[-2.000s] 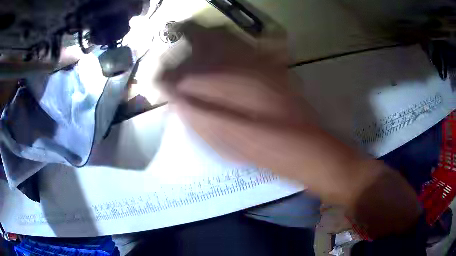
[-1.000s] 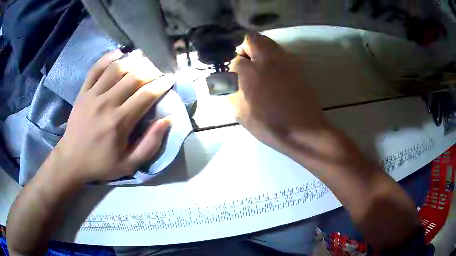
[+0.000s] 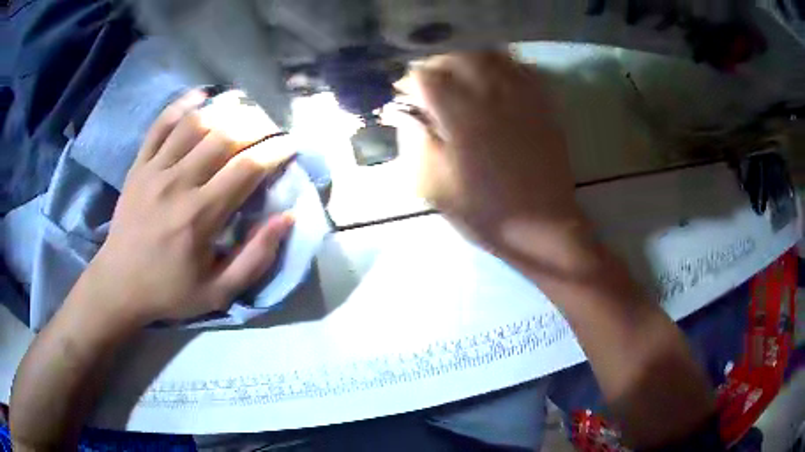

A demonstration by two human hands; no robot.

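Observation:
Light blue-grey fabric (image 3: 300,234) lies left of the needle area, with navy fabric (image 3: 44,106) bunched behind it at the far left. My left hand (image 3: 181,221) presses on the pale fabric, fingers spread towards the needle, thumb on its curled edge. My right hand (image 3: 494,150) is at the right side of the machine head, slightly blurred, fingers bent near the bright light; whether it holds anything is hidden. The silvery guard (image 3: 374,144) hangs between the hands. The needle area is washed out by glare.
The sewing machine arm (image 3: 547,22) spans the top. A white table (image 3: 397,274) has a printed scale (image 3: 371,375) along its front edge. A dark object (image 3: 766,184) lies at the right. A red basket (image 3: 763,344) stands at lower right, and blue basket bars (image 3: 132,439) show at lower left.
My left hand came into view and onto the pale fabric, with navy fabric now behind it. My right hand moved from the front of the plate to beside the machine head, then shifted slightly.

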